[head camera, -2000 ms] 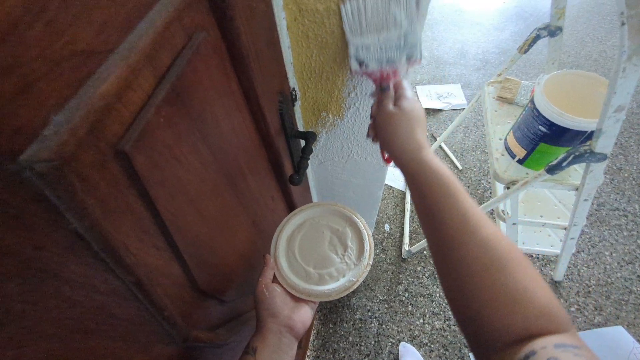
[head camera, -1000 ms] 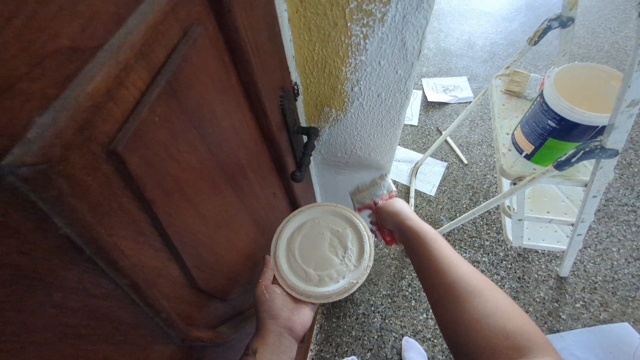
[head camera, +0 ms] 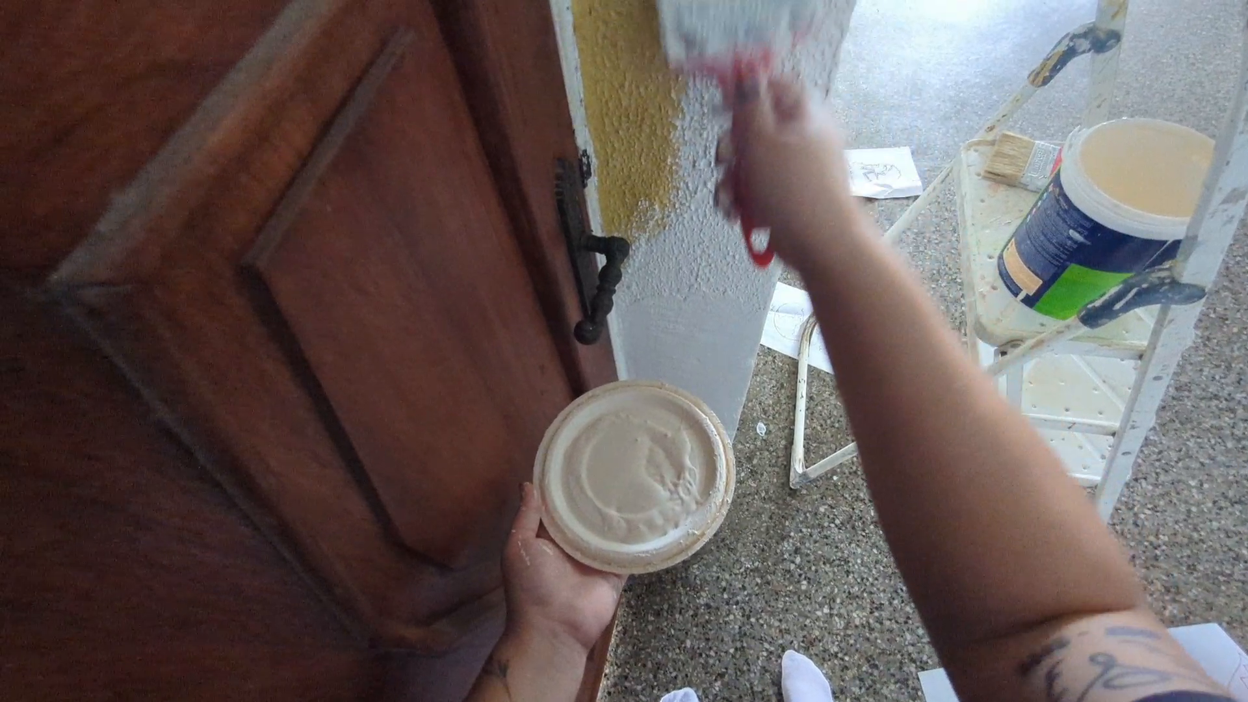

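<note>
My left hand supports a round bucket lid from below, its upper face coated with off-white paint. Up at the wall, my right hand grips a wide paintbrush by its red handle. The brush is blurred, with pale paint on its bristles, and lies over the textured wall; whether the bristles touch it I cannot tell. That wall is yellow beside the door frame and white toward its corner and lower down.
A wooden door with a dark metal handle stands at the left. At the right, a paint-spotted stepladder holds an open paint bucket and another paintbrush. Paper sheets lie on the speckled floor.
My right hand has moved from beside the lid, where it was a second ago, up to the higher part of the wall with the brush. My left hand still holds the lid.
</note>
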